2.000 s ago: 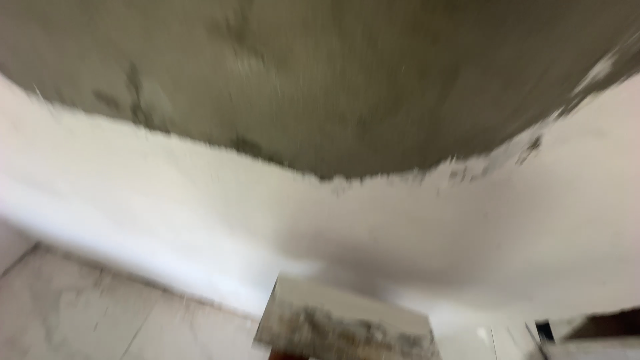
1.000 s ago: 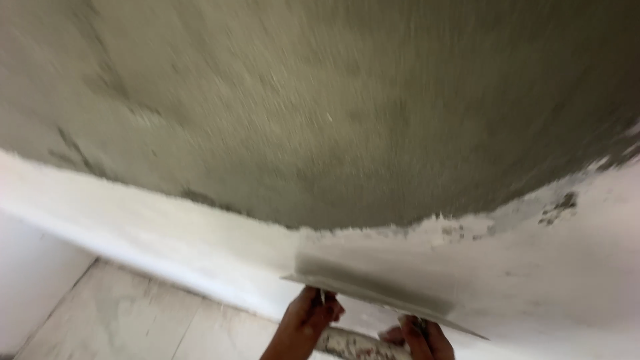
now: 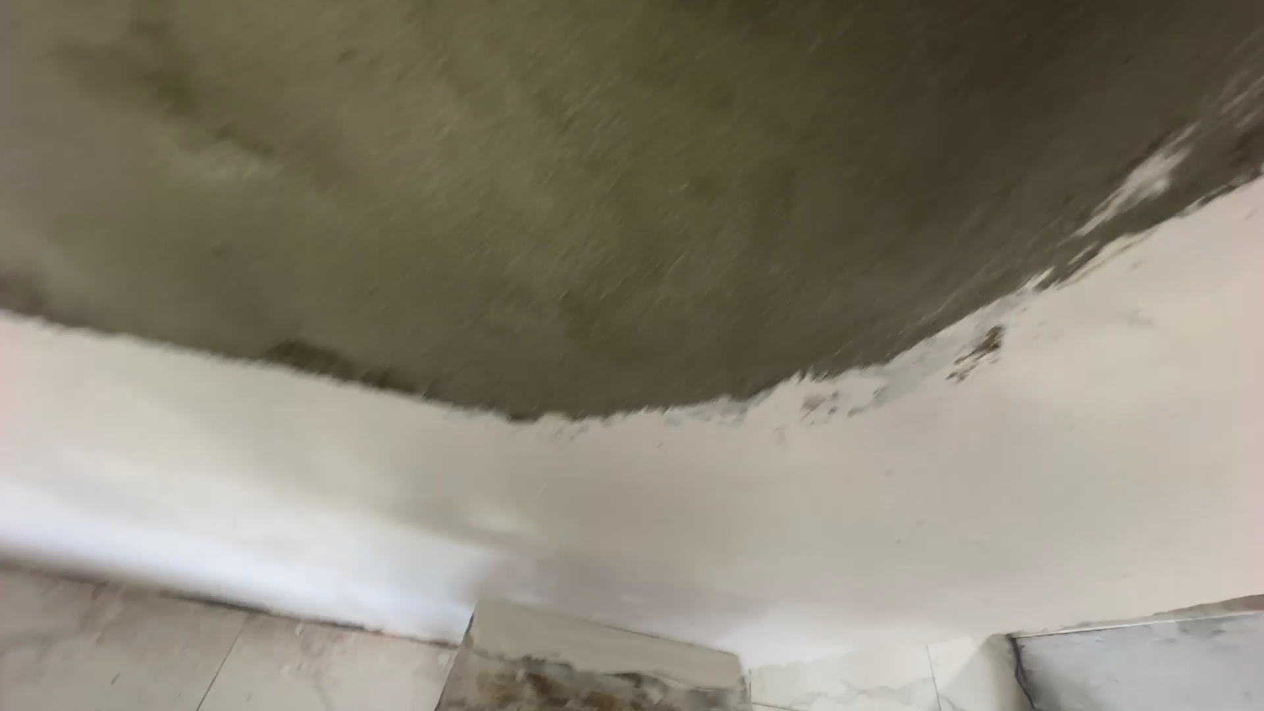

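Neither of my hands shows in the head view now. A curved wall fills most of it, with grey-brown bare plaster (image 3: 592, 217) above and a smooth white coat (image 3: 839, 513) below. Their border is ragged, with dark patches and pale smears toward the right. At the bottom centre, a flat board or blade (image 3: 602, 637) with a pale upper strip and brown, stained material along its lower part stands in front of the white coat; its exact kind is unclear. Whether a hand touches it is out of view.
Pale marbled floor tiles (image 3: 326, 662) lie along the wall's foot at the lower left. A bluish-grey flat surface (image 3: 1145, 662) with a dark edge is at the lower right.
One second ago both hands held a long, wide flat blade against the white coat; hands and blade are now out of view. The view has shifted.
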